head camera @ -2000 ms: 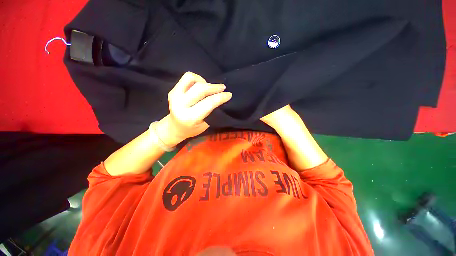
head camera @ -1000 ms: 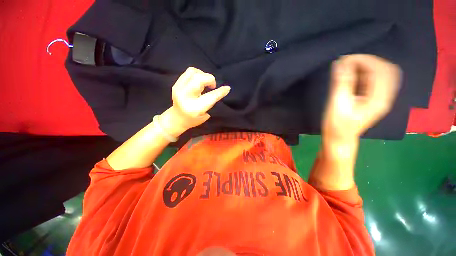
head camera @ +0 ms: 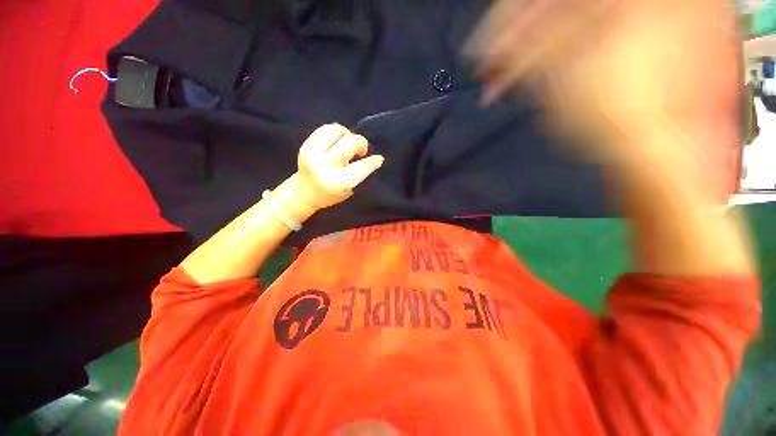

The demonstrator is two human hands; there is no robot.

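Observation:
A dark coat [head camera: 527, 162] lies spread in front of me. My left hand [head camera: 339, 163] is closed on the cloth at the coat's front, left of the middle. A small round shiny dark button [head camera: 442, 81] shows on the coat, up and right of that hand. A thin pale line runs along the coat's front edge between them. My right hand [head camera: 587, 60] is raised over the right part of the coat, large and badly blurred. Its fingers point left; whether it holds a needle or thread cannot be seen.
A pale hanger hook [head camera: 92, 78] sticks out at the coat's collar on the left. Red cloth [head camera: 59, 162] covers the table under the coat. Another dark garment [head camera: 77, 315] hangs at lower left. A cluttered white surface [head camera: 761, 153] shows at the far right edge, beyond the green floor.
My right hand came out from under the coat's front, swung right, then up nearer the camera. My left hand stays at the coat front. The view has shifted slightly; the white surface now shows.

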